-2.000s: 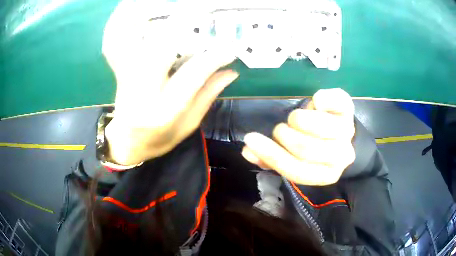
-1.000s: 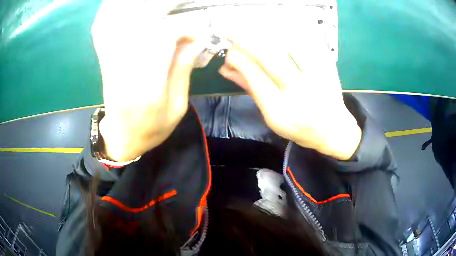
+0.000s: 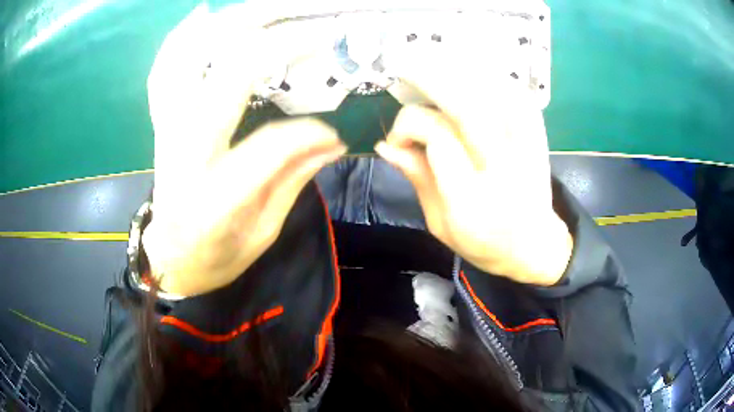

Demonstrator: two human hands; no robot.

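Observation:
A silver-white perforated metal plate (image 3: 475,60) lies on the green bench top, its angled notches towards me; glare washes out much of it. A bluish opening shows near its middle. My left hand (image 3: 229,185) covers the plate's left part, its thumb pointing inward below the notched edge. My right hand (image 3: 483,177) reaches over the right part, thumb and a bent finger close together near the middle. The thumb tips are apart. Glare hides the far fingers, so I cannot tell whether either hand grips the plate or a small piece.
The green bench top (image 3: 628,88) ends in a thin pale-brown edge. Below it are my dark jacket with orange-red piping (image 3: 326,322) and the grey floor with yellow lines (image 3: 64,236). A dark shape and something blue (image 3: 672,179) stand at the right.
My right hand has come up from below the bench edge onto the plate. The hands met at the plate's middle a second ago; now the thumbs are lower, and the notch and bluish opening show.

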